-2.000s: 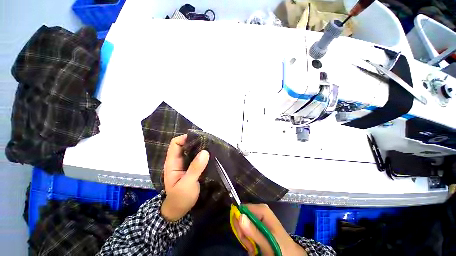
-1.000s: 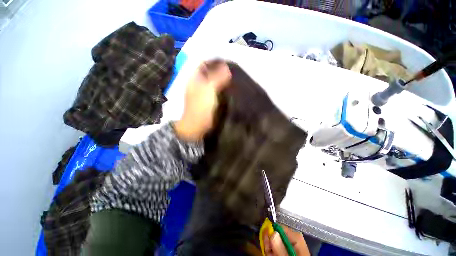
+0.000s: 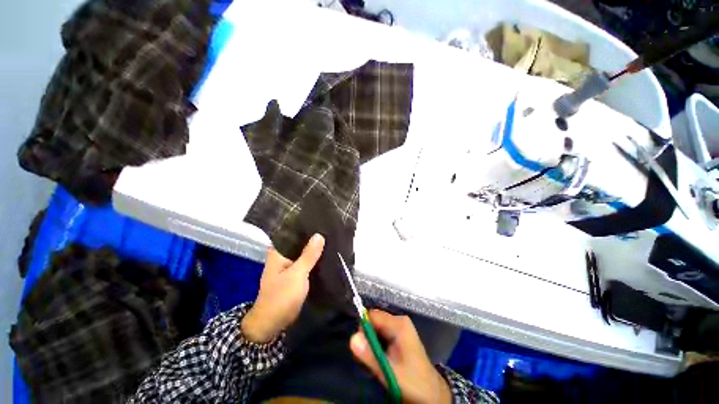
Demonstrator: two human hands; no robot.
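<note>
A dark plaid fabric panel (image 3: 315, 158) lies partly folded on the white machine table, its near end hanging over the front edge. My left hand (image 3: 284, 288) grips that near end, thumb on top. My right hand (image 3: 406, 359) holds scissors (image 3: 380, 353) with a green handle; the silver blades look closed, pointing up and left beside the panel's right edge. Whether the blades touch the cloth cannot be told.
The sewing machine (image 3: 552, 158) stands at the right, with pale tweezers on its head. A black slim tool (image 3: 594, 280) and black flat case (image 3: 635, 306) lie at right. Plaid cloth is piled (image 3: 118, 95) at left; a blue crate (image 3: 150, 237) with plaid cloth is below.
The panel, lifted and blurred a second ago, now lies spread on the table. My left hand has come down to its near end. The view has shifted.
</note>
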